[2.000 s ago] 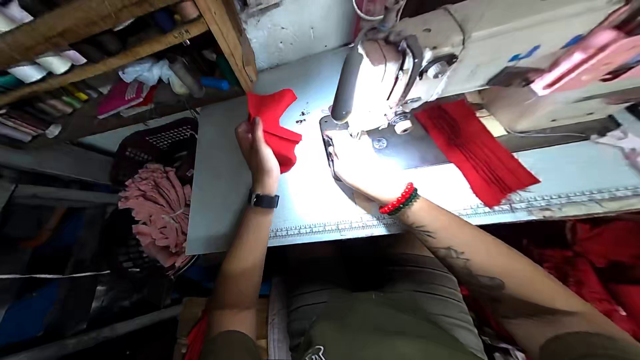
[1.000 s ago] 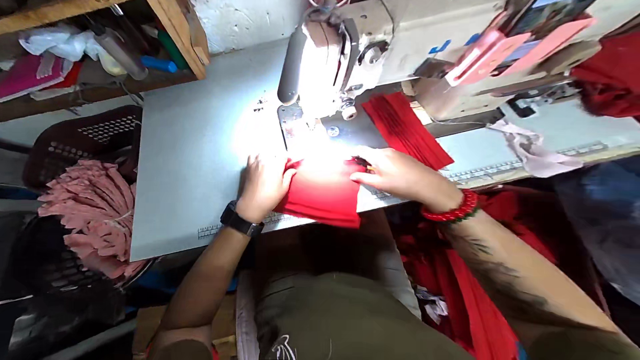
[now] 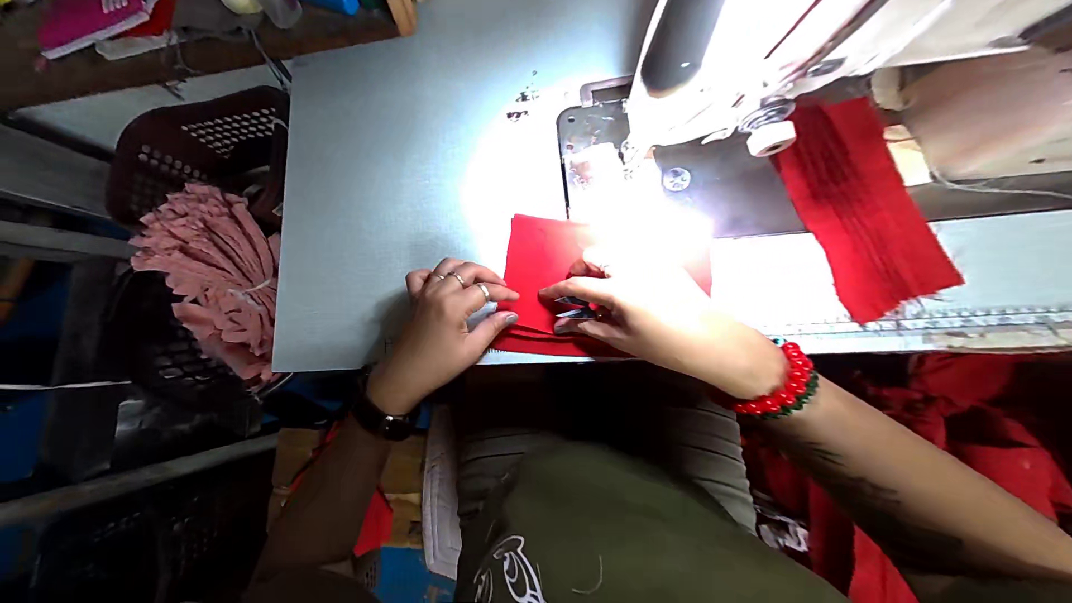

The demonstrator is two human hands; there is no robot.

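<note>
A red fabric piece point(image 3: 536, 260) lies on the table in front of the sewing machine point(image 3: 695, 75), its layers showing at the near edge. My left hand point(image 3: 461, 310) rests at the fabric's left edge, fingertips touching it. Over the fabric's right part is my right hand point(image 3: 636, 310), closed around small metal thread snips point(image 3: 576, 310) whose blades point left. Glare from the machine's lamp hides the needle area and part of the fabric. Right of the machine head lies a pleated red fabric strip point(image 3: 863, 209) with a frayed end.
A dark perforated plastic basket point(image 3: 201, 134) stands left of the table, beside a tied bundle of pink ruffled fabric point(image 3: 222, 276). More red cloth point(image 3: 980, 419) hangs below the table at right. A wooden shelf point(image 3: 335, 50) juts in at upper left.
Two seconds ago my left hand held a red piece up at the left while my right was by the needle area. Now the red fabric lies flat near the table's front edge, with both hands at it.
</note>
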